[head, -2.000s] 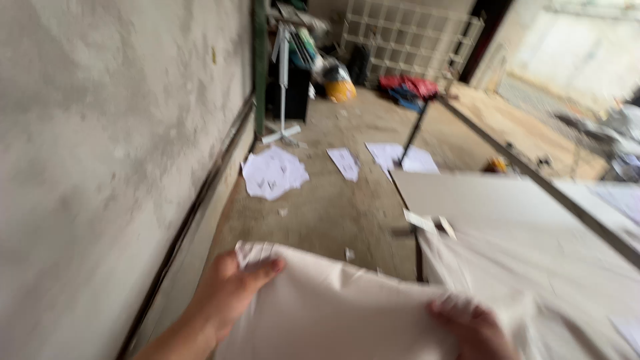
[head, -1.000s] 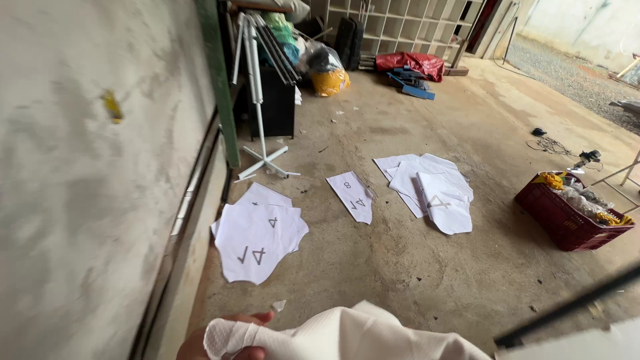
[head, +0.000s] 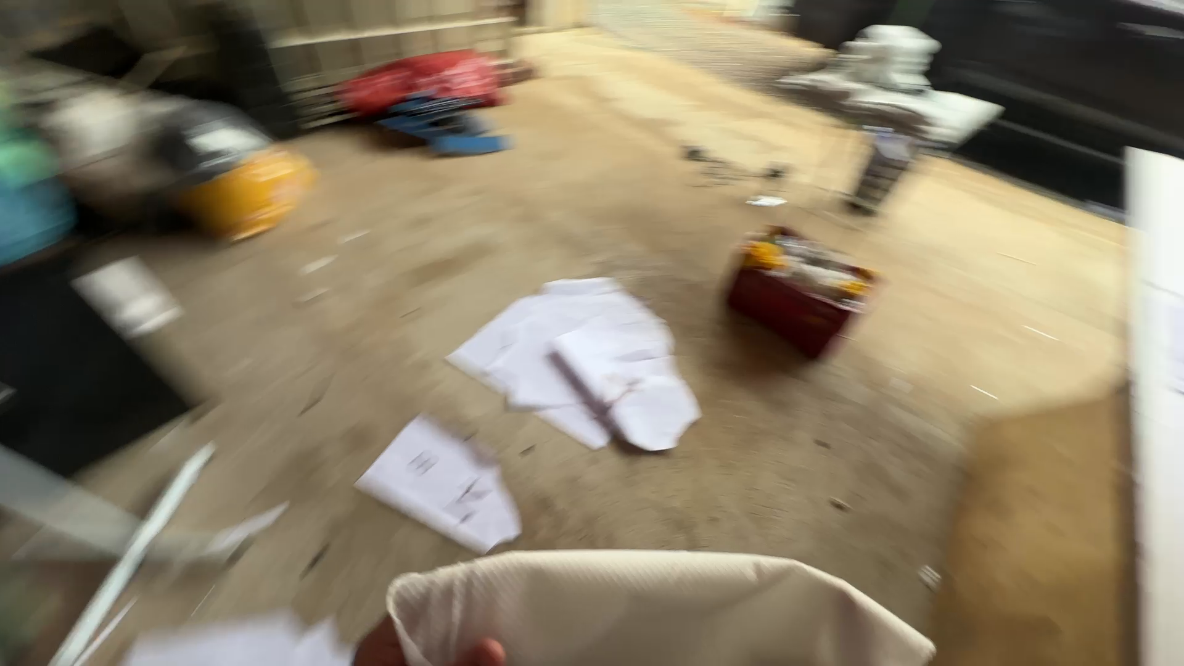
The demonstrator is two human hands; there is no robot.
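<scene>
My left hand point(head: 430, 652) shows at the bottom edge, with its fingers closed on the left corner of an off-white piece of fabric point(head: 666, 606). The cloth spans the lower middle of the view, and its lower part is cut off. My right hand is out of sight. Beyond the cloth, a single white paper piece with pen marks point(head: 449, 486) lies on the floor. Farther off is a pile of overlapping white paper pieces point(head: 592, 356). More white paper point(head: 245, 643) shows at the bottom left. The picture is blurred.
A dark red crate point(head: 791, 310) with yellow and whitish things stands on the floor. Behind it is a sewing machine point(head: 893, 79). A red bundle point(head: 425, 81) and a yellow bag point(head: 245, 194) lie farther back. Metal stand legs point(head: 139, 555) are at left, a white-topped edge point(head: 1152, 370) at right.
The view has swung to the right, bringing in the sewing machine. My right hand, on the fabric two seconds ago, is no longer seen. My left hand still holds the cloth.
</scene>
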